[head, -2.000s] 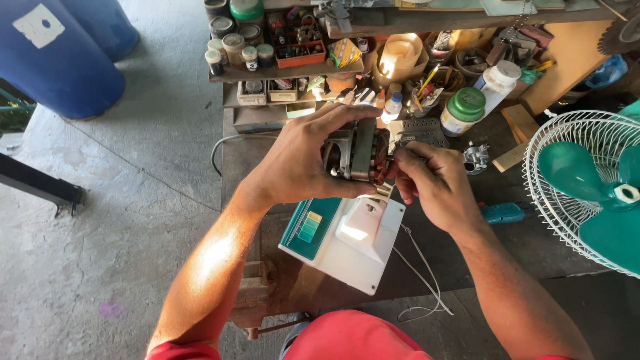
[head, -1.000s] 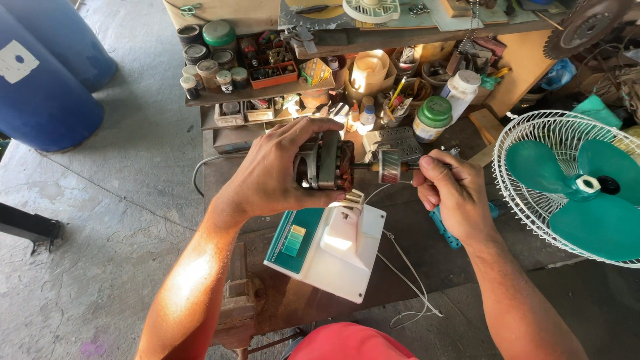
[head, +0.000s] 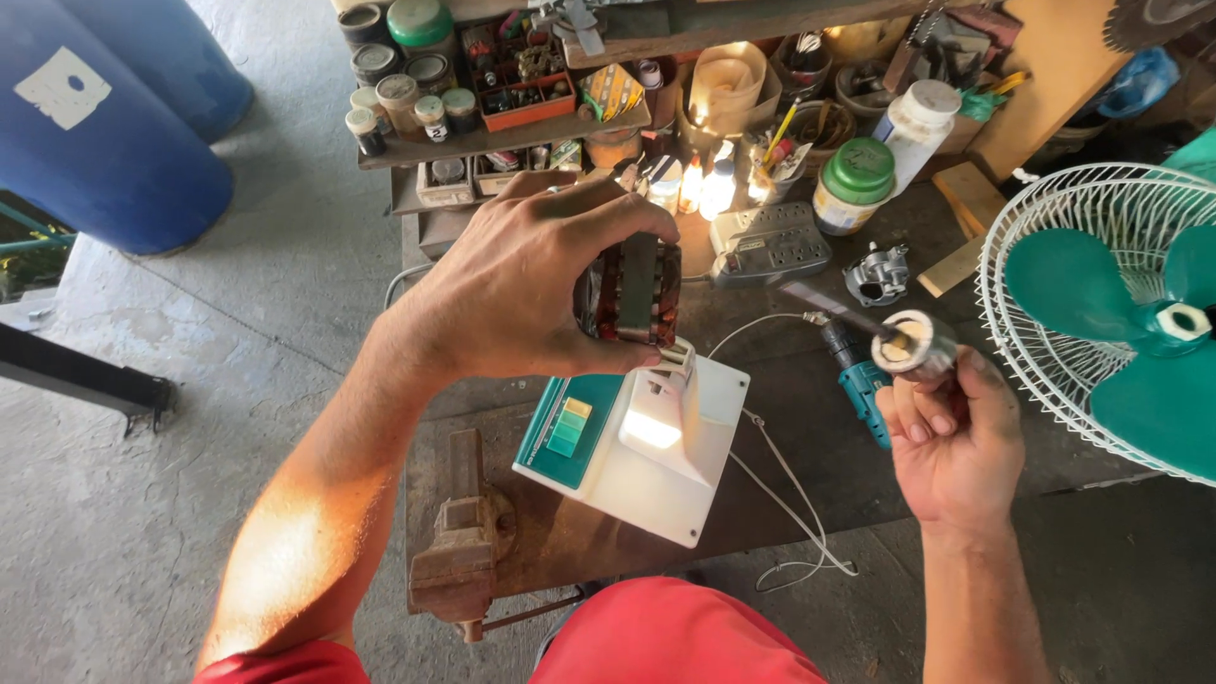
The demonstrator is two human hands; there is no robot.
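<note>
My left hand (head: 532,285) grips the stator of an electric fan motor (head: 641,290), fingers over its top and thumb below. Beneath it is the fan's white and green base (head: 655,475) with push buttons, lying on the bench. Well to the right, my right hand (head: 955,437) holds the motor's rotor (head: 917,347), whose shaft points up and left, slightly blurred. Rotor and stator are apart. A teal power drill (head: 863,380) lies on the bench just left of my right hand.
A fan head with green blades (head: 1121,313) and a white wire guard stands at right. A bench vise (head: 461,541) is at the near left corner. Behind are a power strip (head: 769,242), a metal carburetor-like part (head: 878,275), a green-lidded jar (head: 855,185) and shelves of small jars. Blue barrels (head: 114,123) stand at left.
My right hand has drawn the rotor out of the stator and moved it right, then turned it so its end faces up. My left hand keeps its hold on the stator.
</note>
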